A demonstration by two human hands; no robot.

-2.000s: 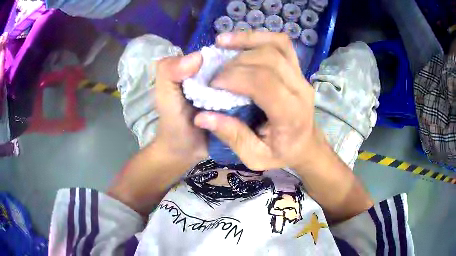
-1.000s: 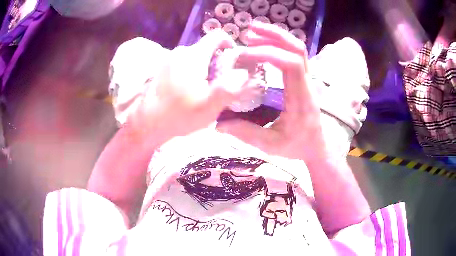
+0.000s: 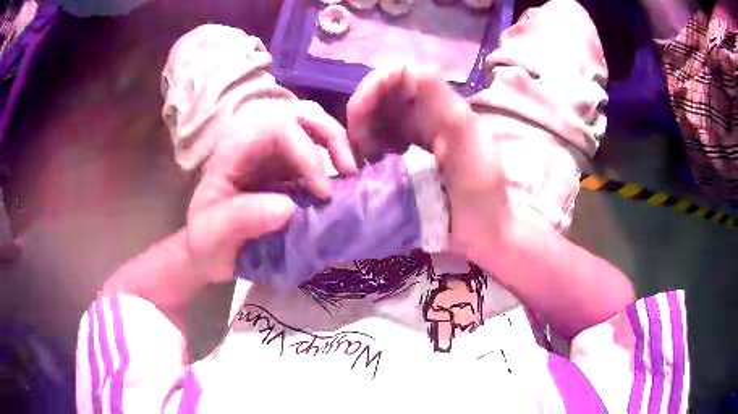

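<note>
A blue hollow piece [image 3: 356, 212] lies sideways over my lap, tinted purple by the pink cast, with folded sides. A white ring piece [image 3: 429, 198] sits at its right end, partly hidden by my right hand. My left hand [image 3: 251, 182] grips the blue piece at its left part, with thumb and fingers on it. My right hand [image 3: 453, 154] is around the white ring end, its fingers curled above and blurred.
Beyond the knees is a blue tray [image 3: 324, 76] with several white rings [image 3: 334, 20] at its far side. Yellow-black tape [image 3: 647, 194] crosses the floor at right. A person's plaid clothing [image 3: 702, 105] shows at the right edge.
The joined piece has turned from between both hands to lying sideways, ring end right. My left hand has moved onto the blue part. The tray appears higher in view.
</note>
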